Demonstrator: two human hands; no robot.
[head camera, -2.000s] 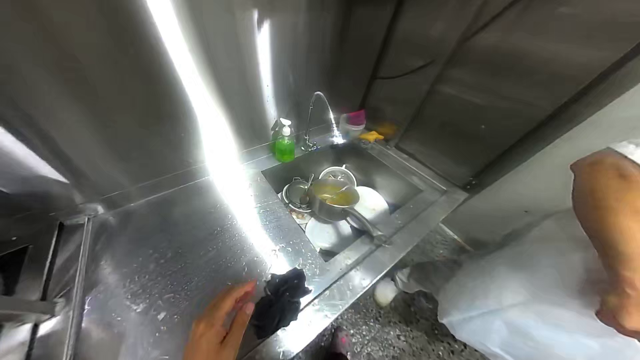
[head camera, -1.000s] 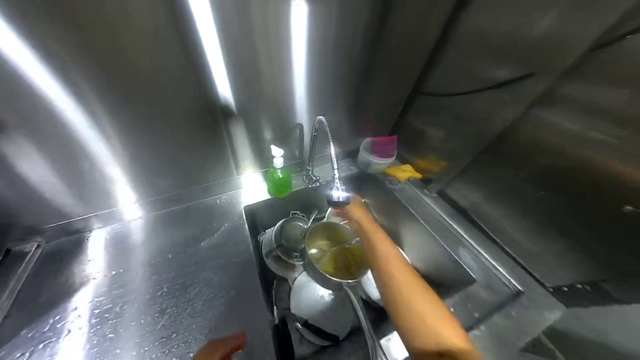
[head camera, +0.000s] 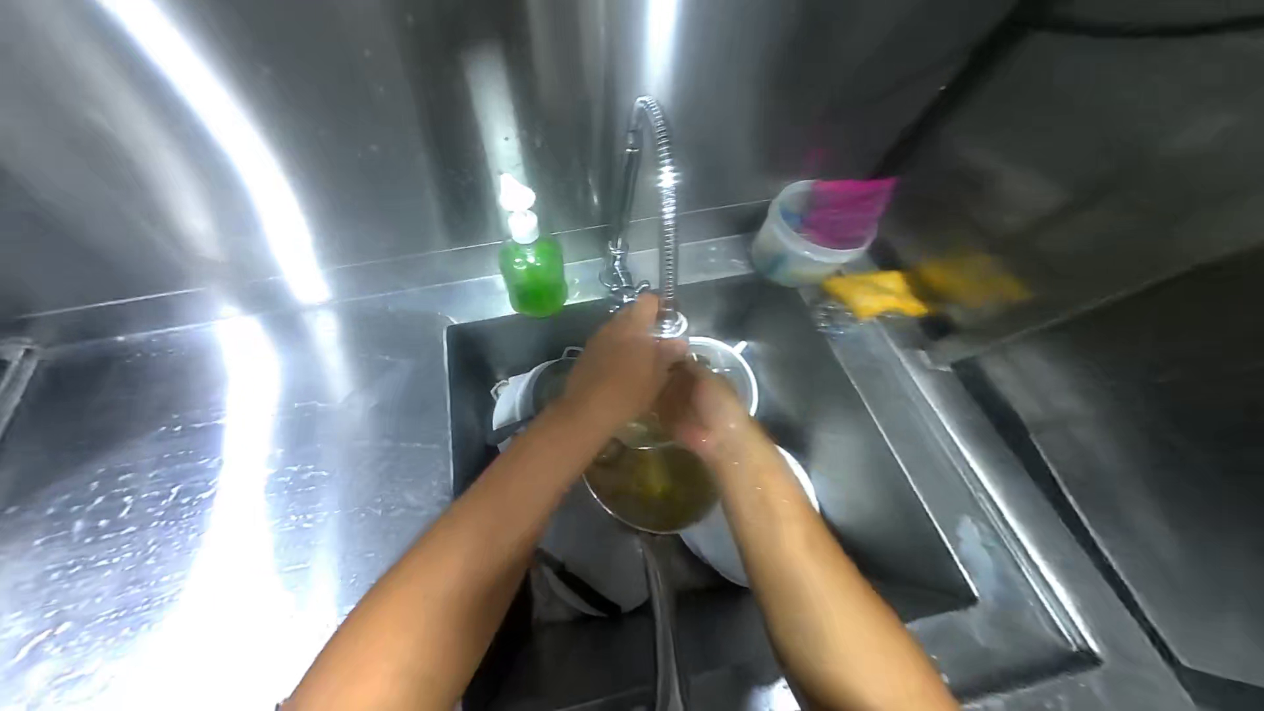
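Note:
Both arms reach over a stainless steel sink (head camera: 839, 395). My left hand (head camera: 624, 357) is at the spray head of the spring-hose faucet (head camera: 668, 197); its grip is unclear. Close against it, just below the spray head, is my right hand (head camera: 696, 395), blurred and wet, its fingers partly hidden. Under the hands sits a long-handled pan (head camera: 652, 494) with yellowish liquid, its metal handle (head camera: 664, 632) pointing toward me. Around the pan are a white-rimmed pot (head camera: 741, 370), another pot (head camera: 543, 385) at the left, and white plates (head camera: 716, 543).
A pump bottle of green soap (head camera: 533, 272) stands behind the sink. Right of the faucet are a white plastic tub (head camera: 800, 242) with a pink cloth (head camera: 849, 212) and a yellow cloth (head camera: 877, 294). The wet steel counter (head camera: 197, 474) lies at left, with steel walls behind and at right.
My left hand has moved from the counter's lower edge to the faucet, beside my right hand. A black cloth near my left hand two seconds ago is out of view. The view has moved closer over the sink.

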